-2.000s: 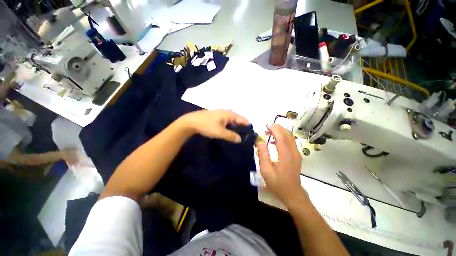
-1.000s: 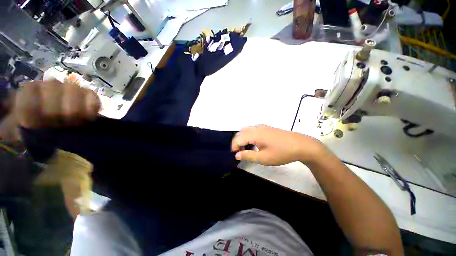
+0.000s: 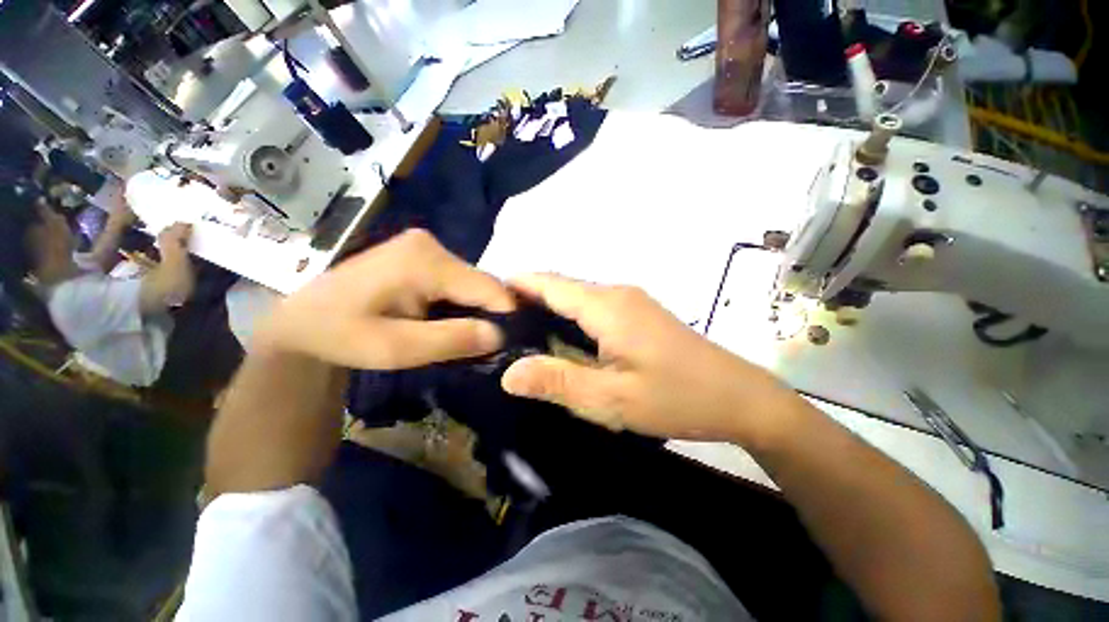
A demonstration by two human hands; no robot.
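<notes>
A dark navy garment (image 3: 584,456) hangs bunched between my hands, in front of my body and over the table's front edge. My left hand (image 3: 395,304) is shut on its upper part, thumb and fingers pinching the cloth. My right hand (image 3: 632,358) grips the same bunch from the right, close to the left fingertips. A blurred pale tag (image 3: 525,476) hangs below the hands. More navy cloth (image 3: 456,201) lies on the table behind, with tan and white tags (image 3: 544,122) at its far end.
A white sewing machine (image 3: 936,231) stands at right. Snips (image 3: 955,437) lie on its bed. A brown bottle (image 3: 739,61) and a red-topped white spool (image 3: 860,79) are behind. Another machine (image 3: 262,164) stands at left, where a person (image 3: 103,316) sits.
My left hand has come back from the far left to meet my right hand. The garment, stretched wide a second ago, is now gathered between them.
</notes>
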